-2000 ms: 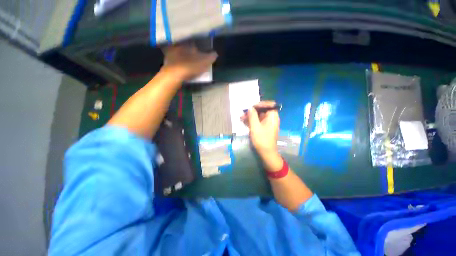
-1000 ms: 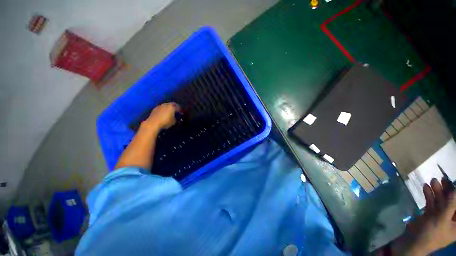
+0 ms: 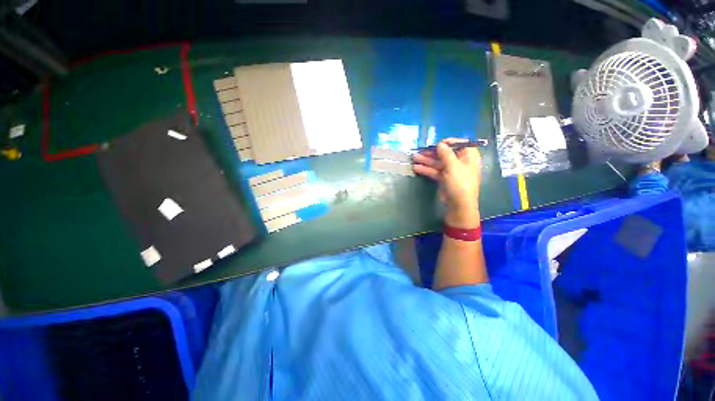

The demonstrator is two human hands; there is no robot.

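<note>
My right hand [image 3: 453, 174] holds dark tweezers [image 3: 462, 144] over the blue film [image 3: 455, 94]; their tip is close to small grey adhesive pads [image 3: 390, 160]. My left hand is not in view. A black foam pad [image 3: 176, 200] lies at the left with several white stickers [image 3: 170, 208] on it. A large adhesive strip sheet [image 3: 270, 110] with a white right part lies in the middle. Adhesive strip pieces [image 3: 282, 196] lie below it and more show along its left side.
Bagged grey sheets [image 3: 527, 110] lie right of the blue film. A white fan [image 3: 639, 98] stands at the far right. Blue bins stand at the bench's front edge, one left [image 3: 182, 333] with dark contents, one right [image 3: 546, 294]. Another person's blue sleeve [image 3: 698, 192] shows far right.
The view has swung from the left bin back to the bench. My left hand, which was inside the blue bin, has left the picture. My right hand now is at the small pads, off the sheet's white part.
</note>
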